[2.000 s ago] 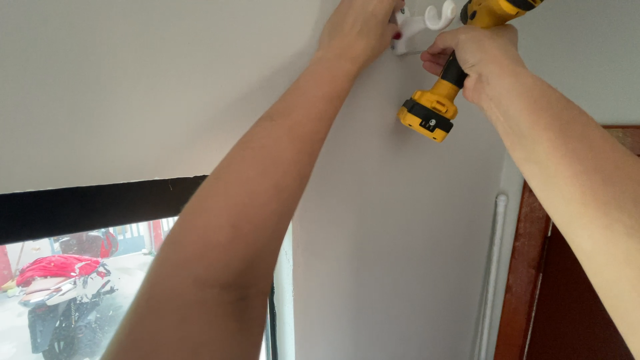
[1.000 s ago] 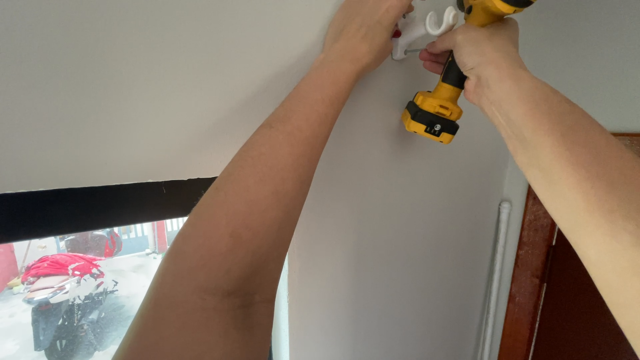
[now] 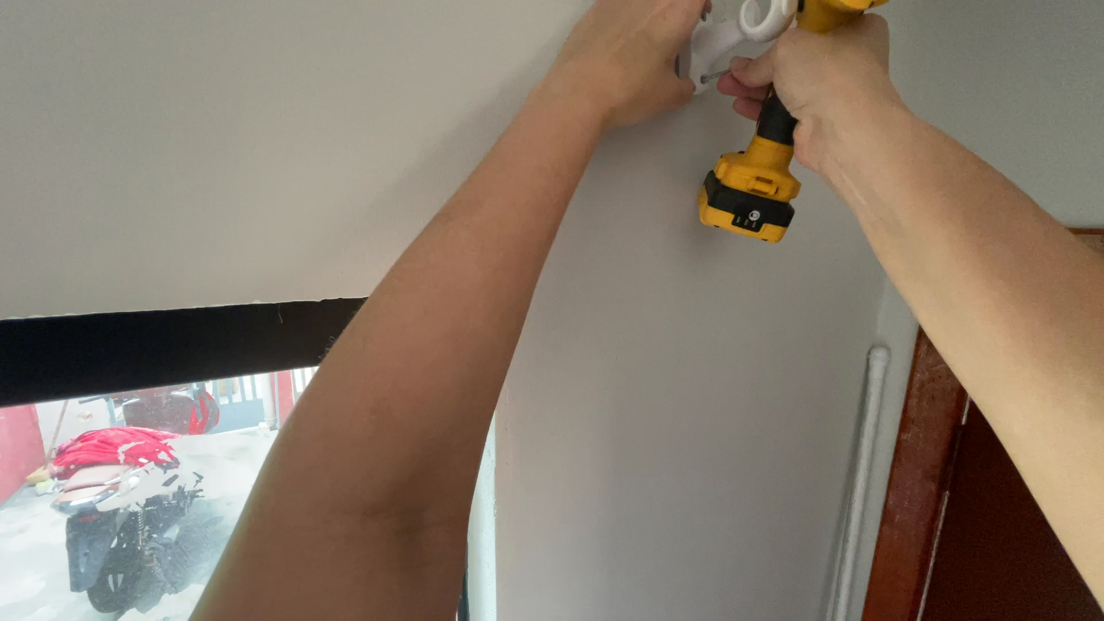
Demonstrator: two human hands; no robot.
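Observation:
High on the wall, my left hand (image 3: 634,65) presses a white curtain-rod bracket (image 3: 716,41) against the surface; its fingertips are partly out of view at the top edge. The bracket has an open ring-shaped cradle on its right. My right hand (image 3: 832,78) grips a yellow and black cordless drill (image 3: 759,185), battery downward, the tool's top cut off by the frame. Between that hand's thumb and fingertips is a screw (image 3: 716,76), its tip at the lower end of the bracket.
A black-framed window (image 3: 172,345) is at lower left, with a motorcycle (image 3: 129,517) outside. A white pipe (image 3: 858,483) runs up the wall at the right, beside a reddish-brown wooden door frame (image 3: 918,466).
The screw between my right fingers now shows plainly at the bracket's lower end. Both hands stay about where they were, with the drill still in my right hand.

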